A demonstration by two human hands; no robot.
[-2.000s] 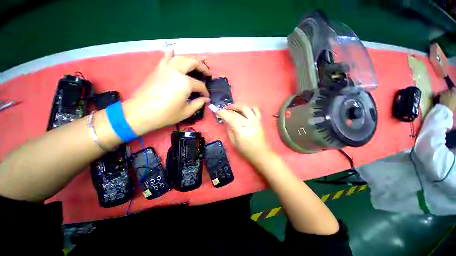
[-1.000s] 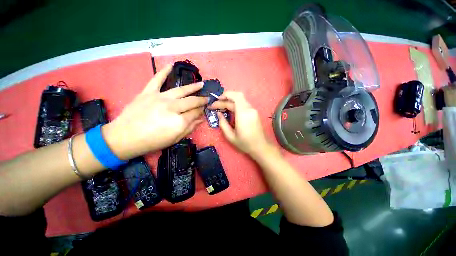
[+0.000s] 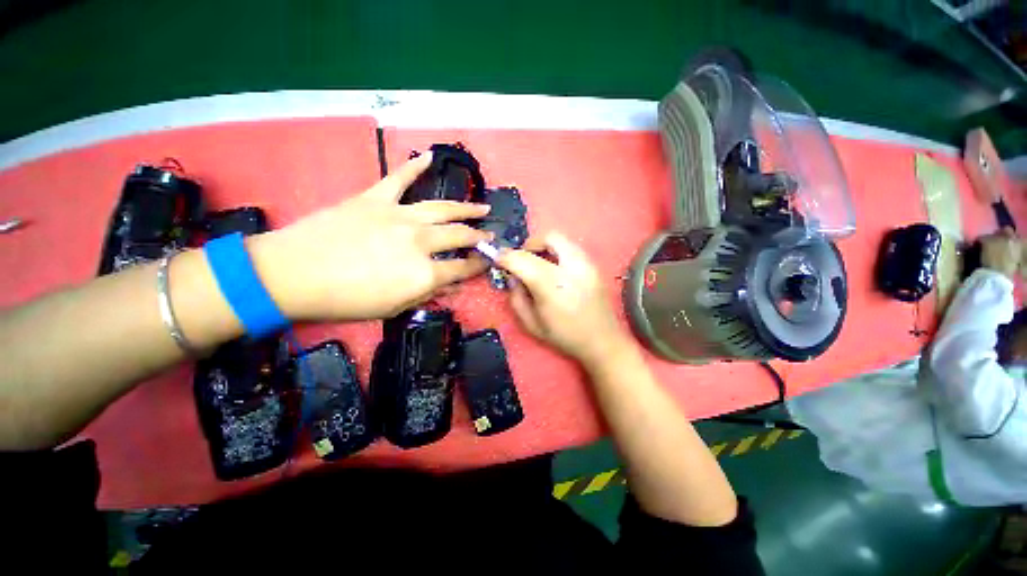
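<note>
A black camcorder body (image 3: 451, 171) lies at the bench's middle, mostly under my left hand, with its dark side panel (image 3: 507, 214) to its right. My left hand (image 3: 377, 253) lies over the body, fingers spread towards the panel, pressing on the body or panel. My right hand (image 3: 560, 290) has thumb and finger pinched at the panel's lower part, beside my left fingertips. A small whitish strip (image 3: 487, 250) shows at the fingertips; what exactly the right hand pinches is hard to tell. The link between body and panel is hidden by my fingers.
Two opened camcorders with panels (image 3: 414, 383) (image 3: 246, 416) lie nearer me, another (image 3: 152, 214) at left. A round tape dispenser (image 3: 738, 281) stands right. A black camcorder (image 3: 910, 261) lies farther right, near another person's white sleeve (image 3: 971, 338). A blue strap (image 3: 244, 286) rings my left wrist.
My left hand has flattened from a curled grip, uncovering the body's top. My right fingertips stay at the panel, with small shifts. The view has also shifted slightly.
</note>
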